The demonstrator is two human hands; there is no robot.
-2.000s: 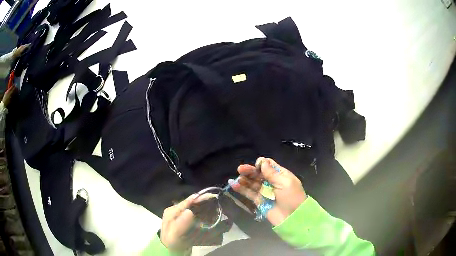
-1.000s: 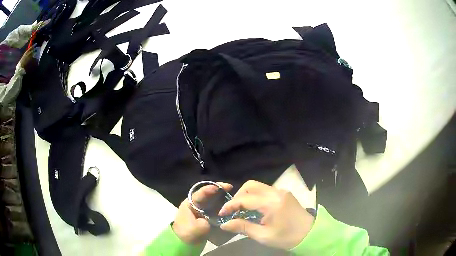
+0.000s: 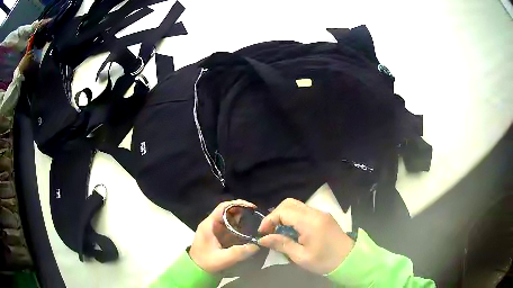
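A silver metal ring (image 3: pixel 226 220) is held upright between my hands at the near edge of the black bags. My left hand (image 3: pixel 221 239) grips its left side with thumb and fingers. My right hand (image 3: pixel 308 236) is at the ring's right side and pinches bluish crinkled wrap (image 3: pixel 287 231). Black fabric lies behind and under the ring. The large black bag (image 3: pixel 270 124) lies in front of me, with a yellow tag (image 3: pixel 304 82) and a silvery zipper (image 3: pixel 199 121).
The white table (image 3: pixel 450 73) carries loose black straps (image 3: pixel 132 28) at the far left. Another black bag piece (image 3: pixel 67 197) with a ring (image 3: pixel 100 191) lies at left. Another person's hand and sleeve (image 3: pixel 22 36) show at the upper left edge.
Two seconds ago my right hand was open, palm up, with blue wrap on it. It has since turned over and closed at the ring. My left hand's fingers have shifted around the ring.
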